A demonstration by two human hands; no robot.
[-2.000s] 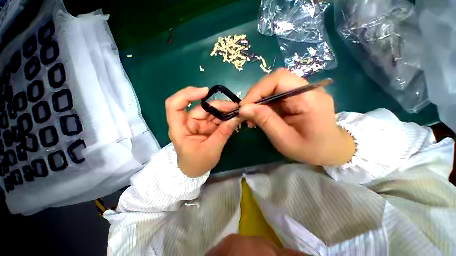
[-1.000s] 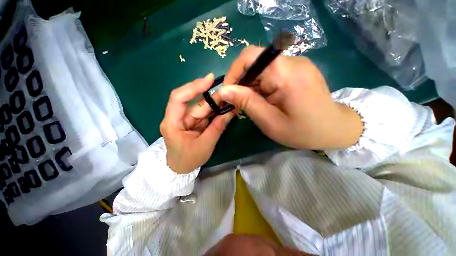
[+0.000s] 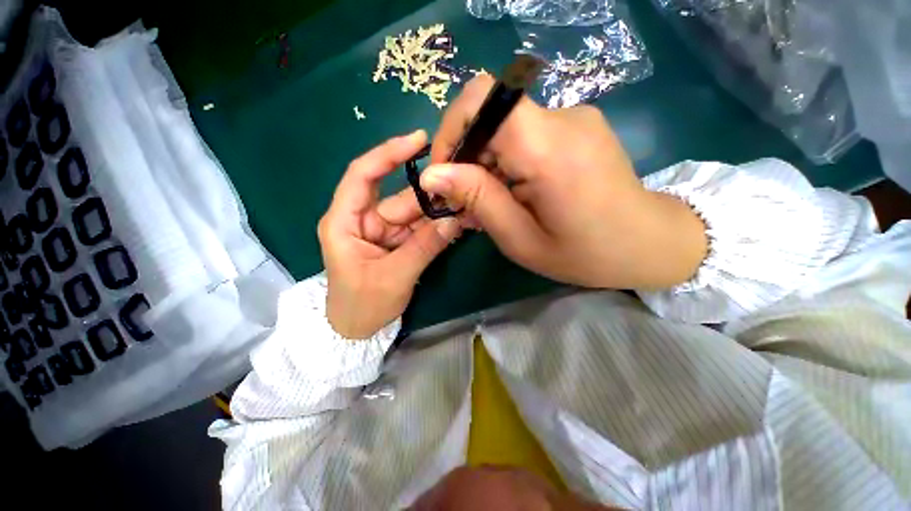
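My left hand (image 3: 372, 240) holds a black frame (image 3: 418, 187) by its edges between thumb and fingers. My right hand (image 3: 559, 195) grips a dark pen-like tool, probably tweezers (image 3: 494, 108), at the frame's right side. The tool slants with its back end up and to the right. Its tip and the right part of the frame are hidden behind my right fingers. A loose pile of small cream parts (image 3: 415, 62) lies on the green bench behind my hands.
White layered sheets (image 3: 205, 215) at the left carry rows of black frames (image 3: 92, 221). A small clear bag (image 3: 599, 62) with shiny bits lies at the back right, a larger clear bag (image 3: 789, 75) farther right. A stray cream piece (image 3: 360, 113) lies near the pile.
Since the first frame, the tool has swung from lying low to the right to a steeper slant, and my right hand has moved left and up over the frame. The whole view has shifted slightly.
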